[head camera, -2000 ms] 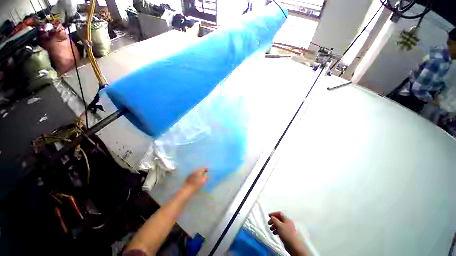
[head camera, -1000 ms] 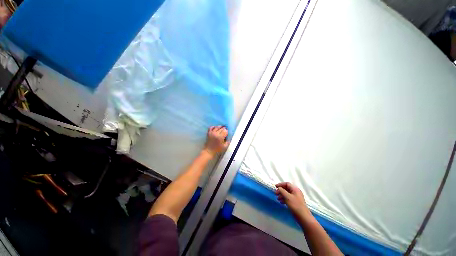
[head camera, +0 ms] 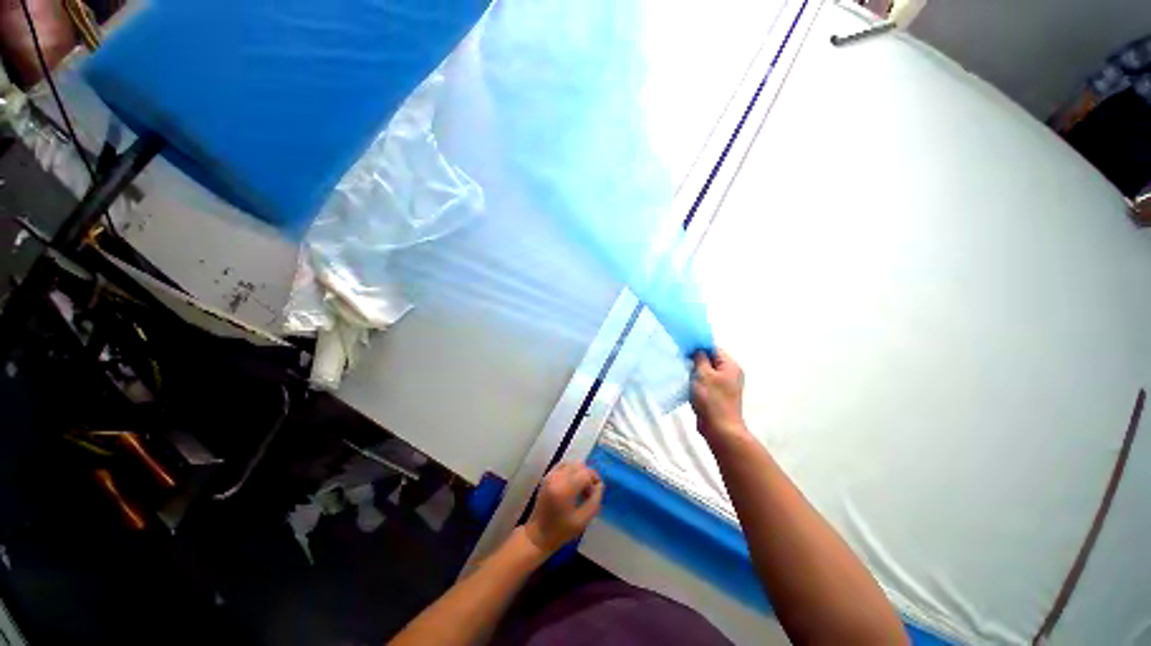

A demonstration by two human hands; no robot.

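Note:
A sheer blue sheet (head camera: pixel 574 152) runs down from the blue roll (head camera: pixel 297 88) and crosses the cutter track (head camera: pixel 593 385). My right hand (head camera: pixel 717 389) is closed on the sheet's gathered corner above the lay, just right of the track. My left hand (head camera: pixel 564 502) is curled shut at the near end of the track, with nothing visible in it. The lay (head camera: pixel 934 290) has a white fabric ply on top, wrinkled at the near edge, with blue layers (head camera: pixel 682 530) below.
Crumpled white scraps (head camera: pixel 404 202) lie beneath the roll. A brown stick (head camera: pixel 1096 517) lies on the lay at the right. A short bar weight (head camera: pixel 863 33) is at the far edge. A person's checked sleeve (head camera: pixel 1123 70) shows at the far right. Blue clamps (head camera: pixel 485 495) hold the track's near end.
My right hand has moved up and now holds the blue sheet's corner. My left hand has left the sheet and come back to the near track end. The sheet now crosses the track.

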